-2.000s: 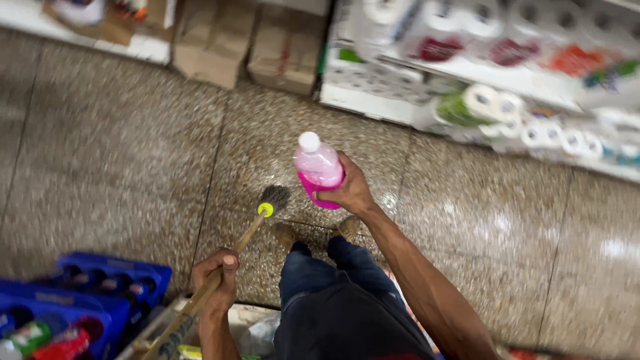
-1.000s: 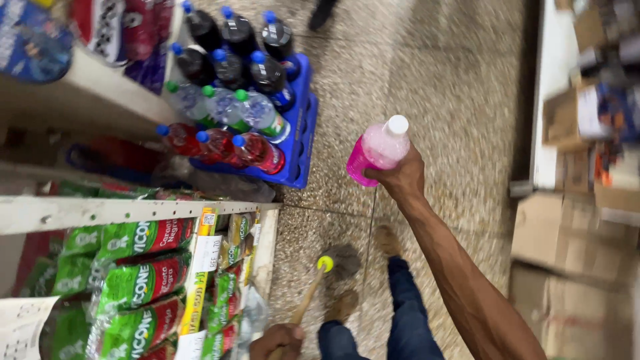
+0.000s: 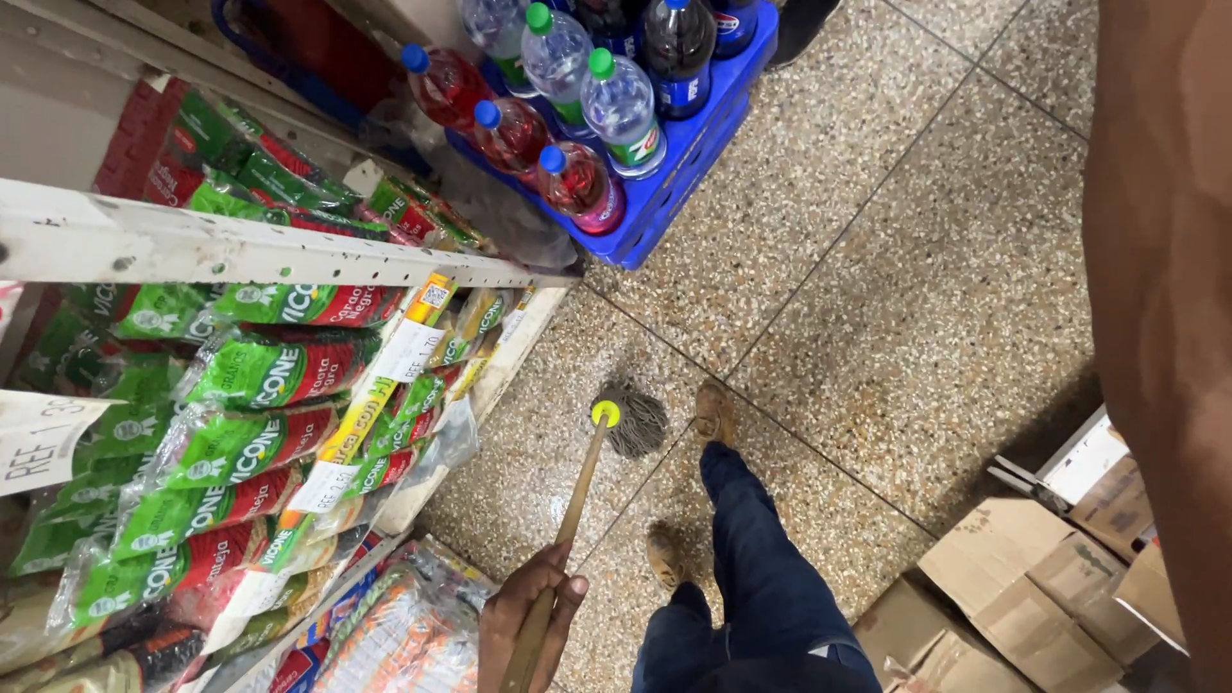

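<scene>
My left hand (image 3: 531,616) is closed around the wooden handle of a string mop (image 3: 630,421). The grey mop head rests on the speckled tile floor beside my boots, and a yellow-green collar joins it to the handle. Only my right forearm (image 3: 1155,318) shows, large and close along the right edge. The right hand itself is outside the frame, and so is the pink bottle that it held in the earlier frames.
At the left, a metal shelf (image 3: 192,236) holds bags of grains. A blue plastic crate (image 3: 674,197) of soda bottles stands on the floor beyond it. Cardboard boxes (image 3: 1001,558) lie at the lower right. Part of a dark shoe (image 3: 804,29) shows at the top.
My right arm has come up close along the right side, and its hand with the pink bottle has left the view. The left hand still grips the mop. The view has turned towards the grain shelf.
</scene>
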